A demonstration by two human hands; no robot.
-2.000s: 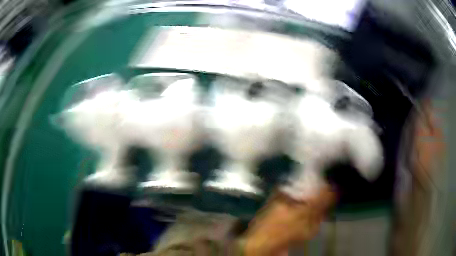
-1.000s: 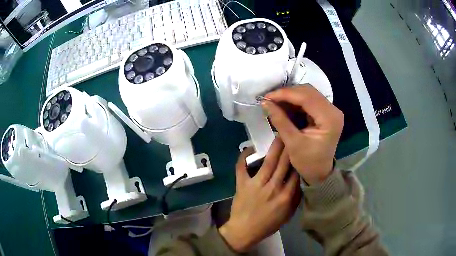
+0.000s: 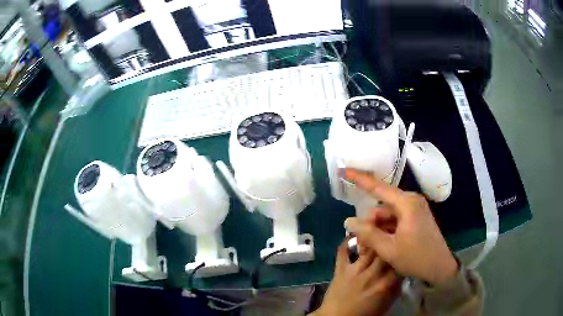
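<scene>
Four white PTZ security cameras stand in a row on the green bench; the rightmost one (image 3: 364, 145) is under my hands. My right hand (image 3: 410, 231) has its index finger stretched out against that camera's lower body, thumb apart near the bracket neck. I see nothing held in it. My left hand (image 3: 358, 287) is below, around the foot of that camera's mounting bracket, partly hidden by my right hand. The other cameras, such as the one second from the right (image 3: 271, 160), stand upright on their brackets, with short black leads at the bench's front edge.
A white keyboard (image 3: 247, 99) lies behind the cameras, below a monitor (image 3: 216, 40). A white mouse (image 3: 432, 171) sits right of the rightmost camera. A label strip (image 3: 474, 145) runs from a black label printer (image 3: 432, 43) over the bench's right edge.
The view has shifted, showing the monitor and printer. My right hand's finger and thumb, pinched at the camera body before, are now apart. My left hand stays at the bracket foot.
</scene>
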